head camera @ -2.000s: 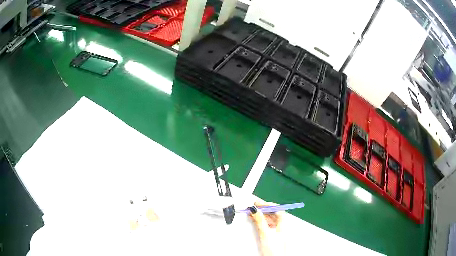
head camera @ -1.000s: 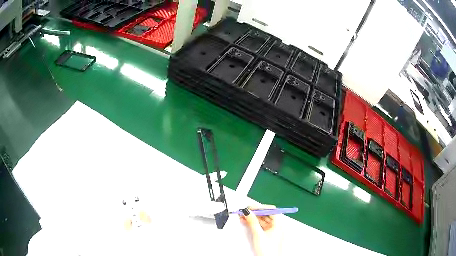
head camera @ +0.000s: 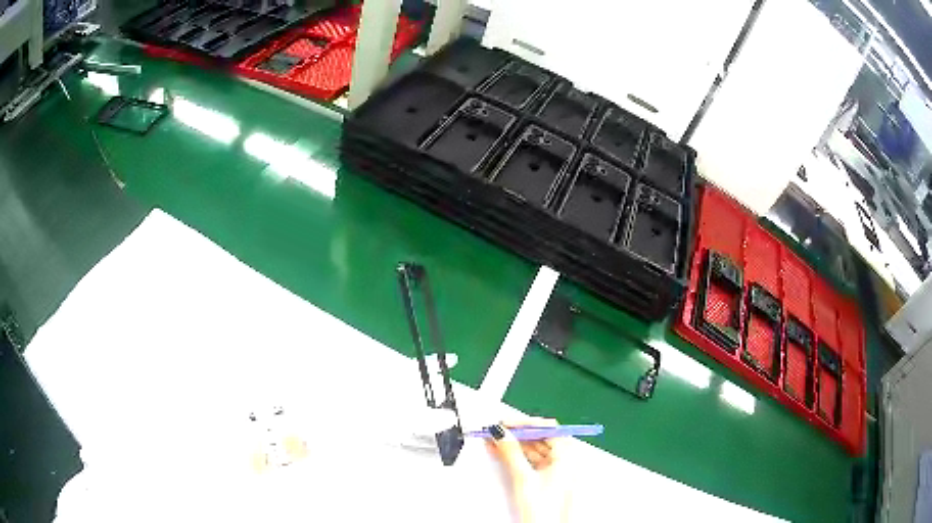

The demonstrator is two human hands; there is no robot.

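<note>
A black phone middle frame [head camera: 433,358] stands tilted, its far end over the green surface and its near end over the white sheet [head camera: 235,347]. My left hand [head camera: 421,434], in a white glove that blends into the sheet, holds the frame near its lower end; its fingers are hard to make out. My right hand [head camera: 531,460], bare with a dark nail, holds the blue-purple tweezers [head camera: 562,431]. Their tip is at the frame's dark lower end. Small dark and yellowish bits [head camera: 278,445] lie on the sheet to the left.
Loose frames lie on the green belt at right [head camera: 598,358] and far left [head camera: 133,114]. A white strip [head camera: 519,332] runs from the sheet to a stack of black trays [head camera: 511,220]. A red tray [head camera: 772,306] with several frames is at right. Another red tray [head camera: 337,61] is at the back.
The loose frame at far left has shifted further left along the belt. The view has shifted slightly. The held frame and the tweezers have stayed together, with the tip at the frame's lower end.
</note>
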